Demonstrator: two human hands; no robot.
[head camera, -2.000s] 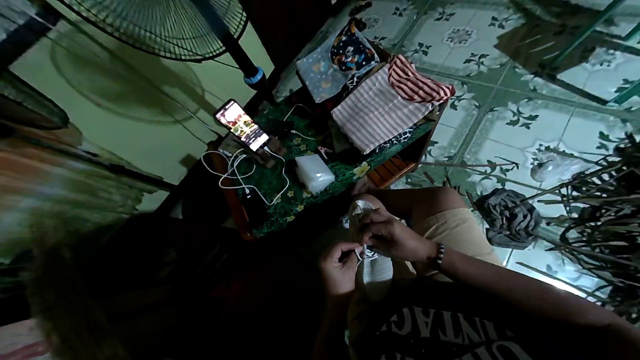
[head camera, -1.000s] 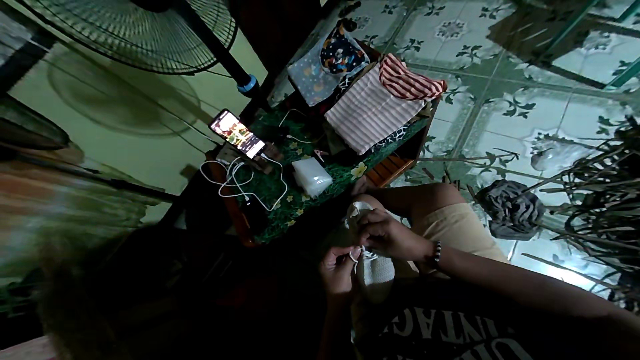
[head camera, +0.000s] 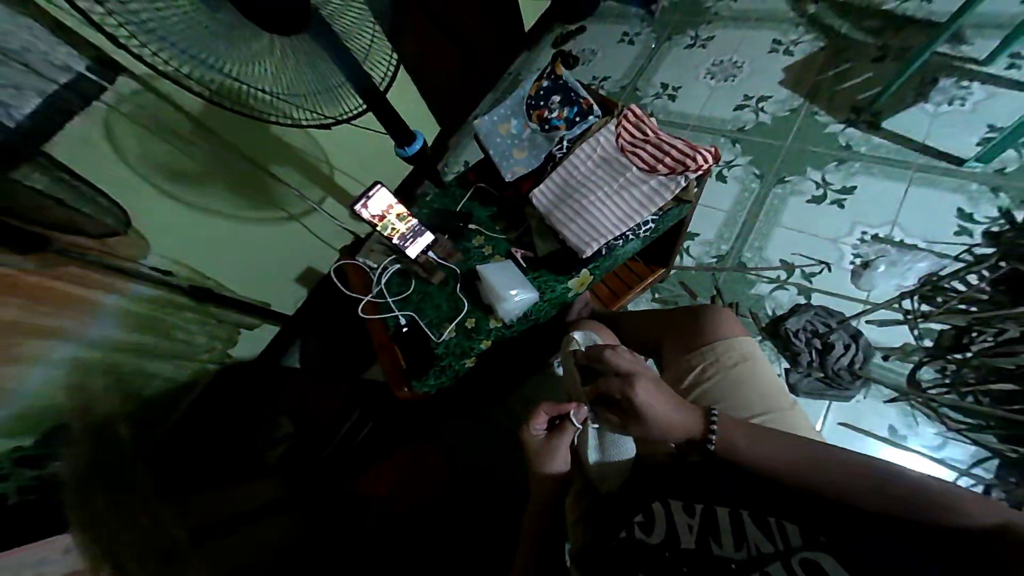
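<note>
A white textured lace-up shoe (head camera: 606, 452) lies over my lap, its toe end toward my dark shirt and its opening near my knee. My left hand (head camera: 550, 436) is at the shoe's side and pinches a white shoelace (head camera: 576, 422) between thumb and fingertips. Over the middle of the shoe is my right hand (head camera: 640, 396), with a beaded bracelet at the wrist. Its fingers are bent at the lacing, close to the left fingertips. They cover much of the lacing, so what they grip is not clear.
Beyond my knee stands a low table with a green floral cover (head camera: 552, 282), bearing a lit phone (head camera: 394, 220), a white cable (head camera: 460, 308), a white plastic-wrapped packet (head camera: 507, 290) and folded cloths (head camera: 612, 188). An electric fan (head camera: 264, 56) stands behind. Dry branches (head camera: 952, 344) are at right.
My right hand has shifted slightly toward the shoe's opening end. My left hand stays at the shoe's side with the lace.
</note>
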